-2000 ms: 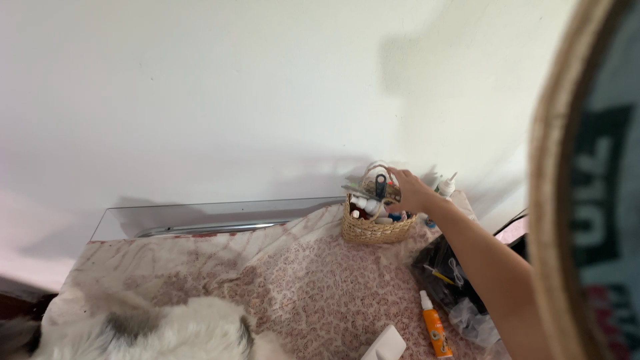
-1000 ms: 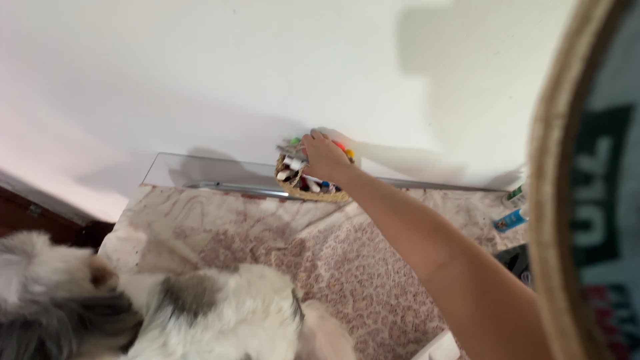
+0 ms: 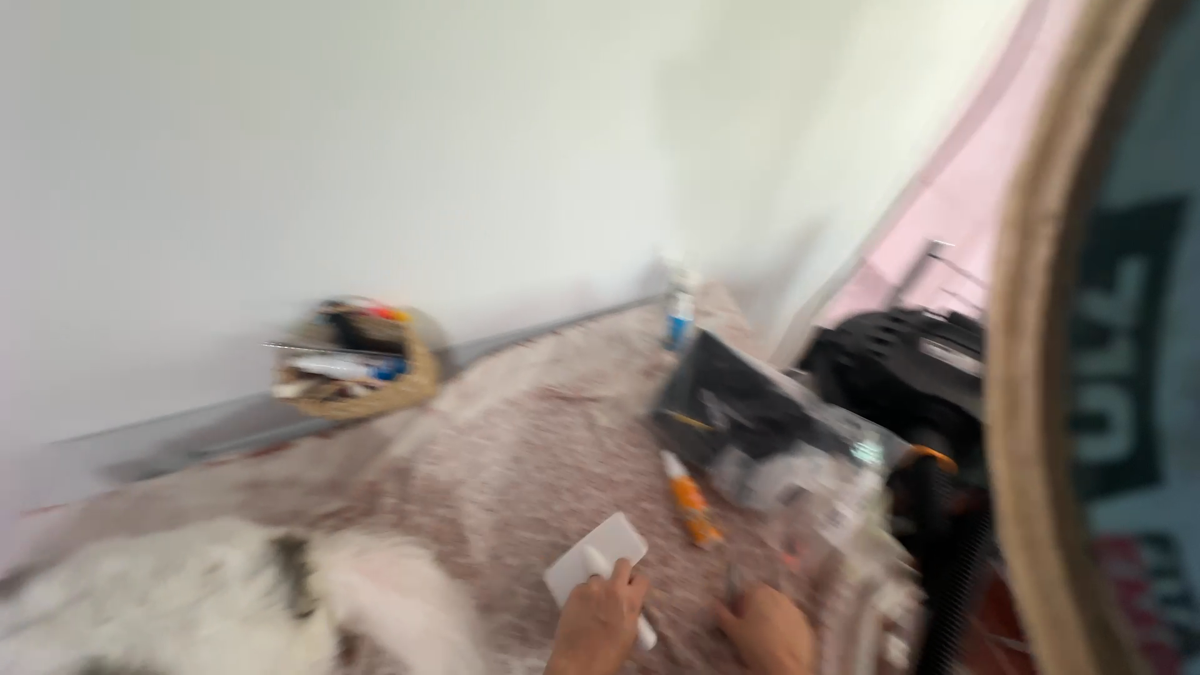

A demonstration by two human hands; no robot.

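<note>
Near the bottom centre of the head view, my left hand (image 3: 600, 614) grips a white tool (image 3: 614, 539) with a flat rectangular head and a handle, perhaps a pet brush. To its right, my right hand (image 3: 769, 630) is low over the patterned cloth (image 3: 525, 469), its fingers closed on a thin grey object (image 3: 734, 577), too blurred to name. An orange bottle (image 3: 692, 506) with a white tip lies above and between the hands. A woven basket (image 3: 427, 375) of mixed items, one blue and white, stands farther off by the wall.
White-furred animal (image 3: 169, 600) at lower left. Dark and clear plastic bags (image 3: 750, 403) lie right of the bottle. A white and blue bottle (image 3: 680, 309) stands by the wall. Black equipment (image 3: 900, 366) and a large round wooden rim (image 3: 1022, 309) occupy the right side.
My right hand has left the basket and come down near the orange bottle. My left hand has come into view, holding the white tool. The view has shifted to the right.
</note>
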